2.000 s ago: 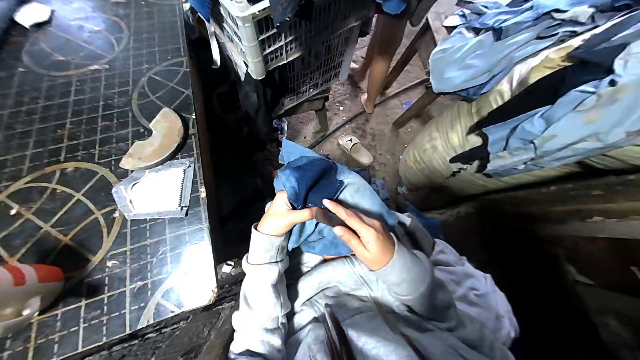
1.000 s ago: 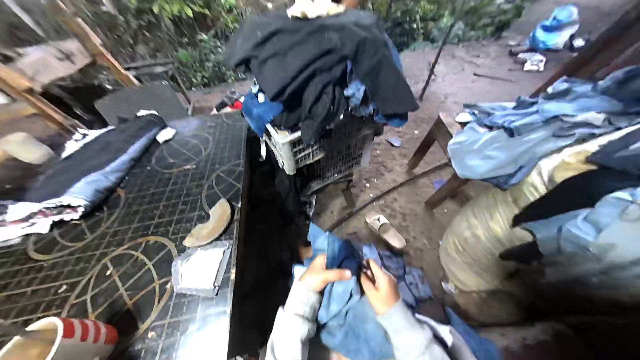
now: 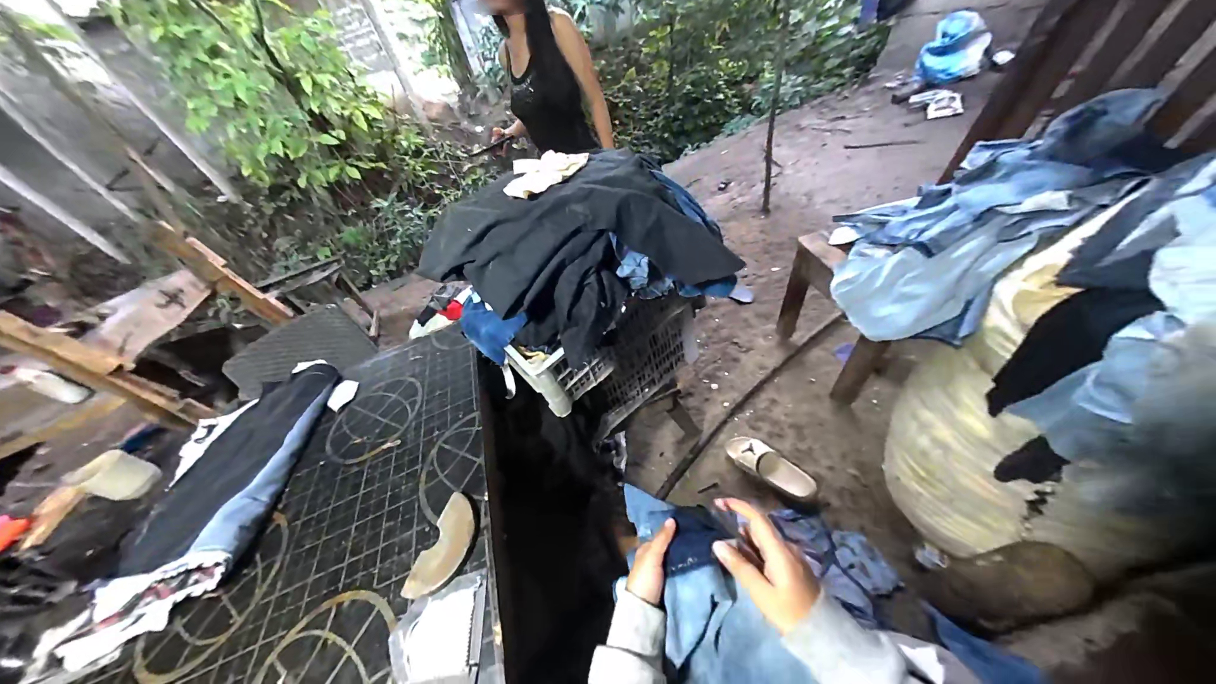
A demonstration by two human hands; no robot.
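My left hand [image 3: 652, 562] grips the left side of a piece of blue denim [image 3: 708, 622] above my lap, its thumb along a darker folded band. My right hand [image 3: 771, 570] lies over the right side of that band, with its fingertips near the cloth; something small and dark shows between thumb and forefinger, too unclear to name. More denim pieces [image 3: 850, 560] lie to the right of my hands. A curved tan piece [image 3: 443, 546] and a clear plastic packet [image 3: 442, 632] lie on the dark table at the left.
The dark patterned table [image 3: 332, 513] bears folded dark and blue cloth [image 3: 237, 465]. Ahead, dark garments [image 3: 570, 237] cover a plastic crate [image 3: 560, 385]; a person [image 3: 556, 81] stands behind. A sandal [image 3: 771, 468] lies on the ground. At right are a stuffed sack [image 3: 950, 446] and draped denim [image 3: 959, 228].
The view has tilted up strongly, bringing the person behind the crate into sight. My right hand's fingers are raised more than one second ago; both hands remain at the denim.
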